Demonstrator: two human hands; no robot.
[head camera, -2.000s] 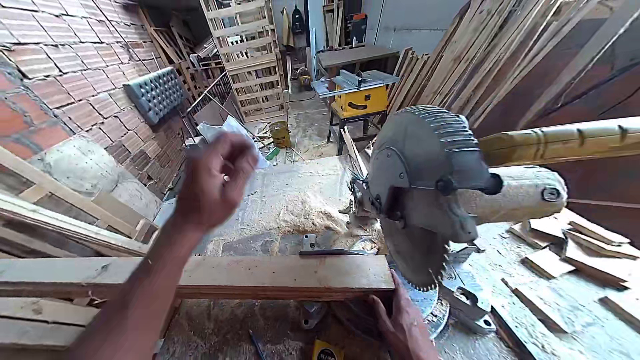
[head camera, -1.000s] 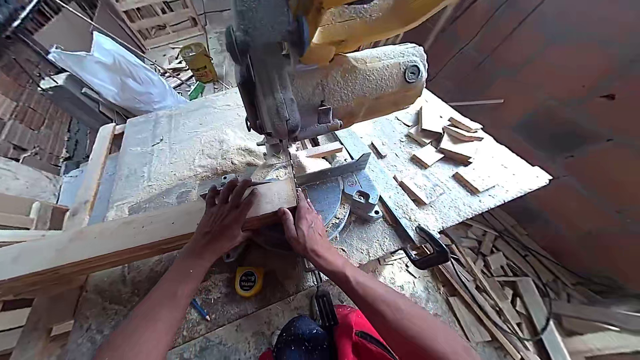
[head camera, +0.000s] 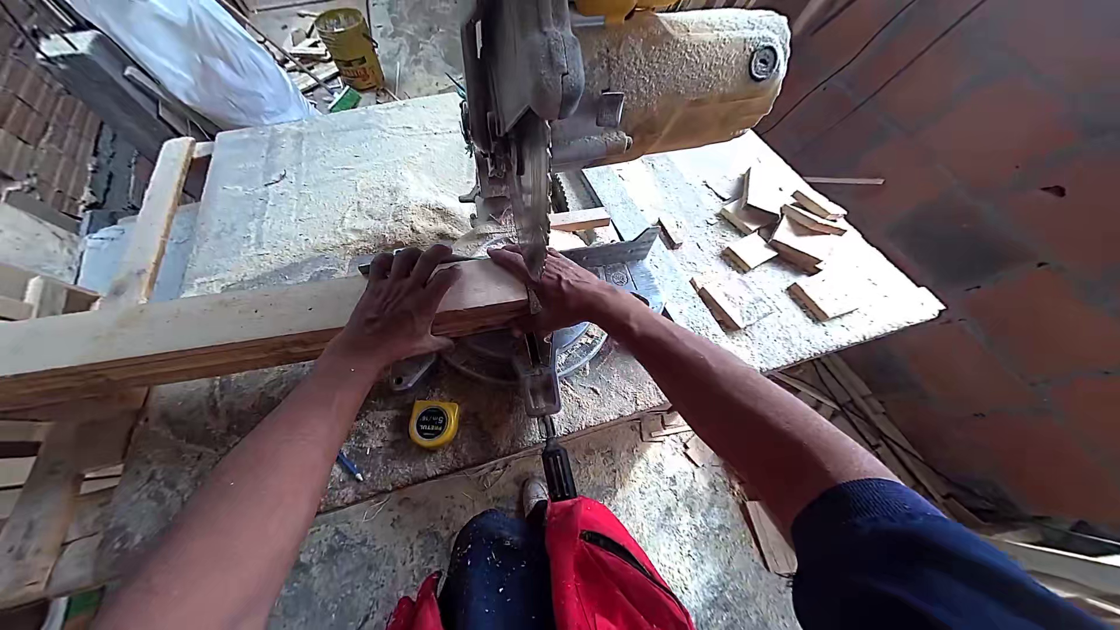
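Note:
A thick wooden board, seemingly stacked lengths, lies across the base of a miter saw. My left hand grips the board over its top, with the thumb at the near face. At the board's right end, my right hand is closed around the end and its corner. The toothed saw blade hangs raised above this end, overlapping my right fingers in the view; the gap between them cannot be told. Behind the board runs the metal fence.
A yellow tape measure and a blue pencil lie on the near bench side. Several wood offcuts sit on the sawdust-covered bench at right. A yellow bucket stands beyond, and a brick wall rises at right.
My left hand, raised two seconds ago, has come down onto the board. My right hand has stayed at the board's end. The view has tilted down and nearer.

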